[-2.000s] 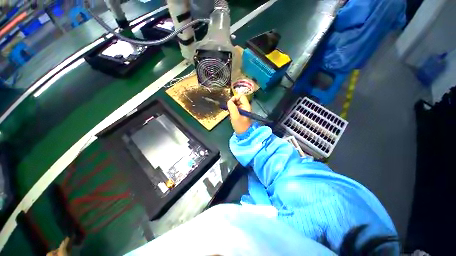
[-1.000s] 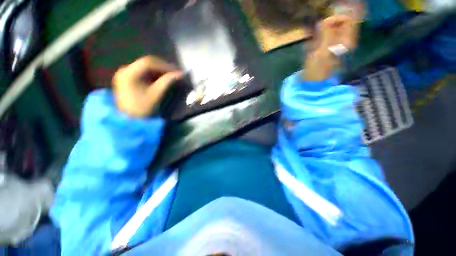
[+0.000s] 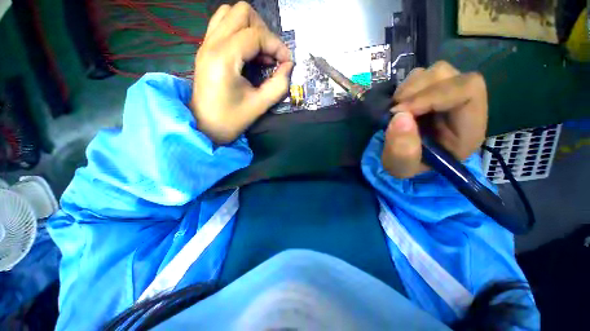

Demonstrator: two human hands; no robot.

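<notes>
The open silver display unit (image 3: 349, 22) lies at the top centre in its black frame (image 3: 414, 32). Its crowded circuit board strip (image 3: 317, 94) faces me. My left hand (image 3: 236, 77) is at the board's left end, thumb and index fingertips together; whether they pinch a tiny part is too small to tell. My right hand (image 3: 437, 116) grips the soldering iron (image 3: 341, 79) like a pen. The iron points left and its tip is over the board, a little right of my left fingertips. Whether the tip touches anything is unclear.
Red wires (image 3: 155, 32) fan out at the upper left, beside long black bars (image 3: 48, 58). A burnt-specked tan board (image 3: 508, 19) lies at the upper right. A white slotted tray (image 3: 527, 152) is at the right, behind the iron's cable. A white fan (image 3: 16, 220) stands at the lower left.
The view has swung down and closer to the unit. My right hand has come from the tan board at the right to the circuit board with the iron. My left hand has come in from the lower left.
</notes>
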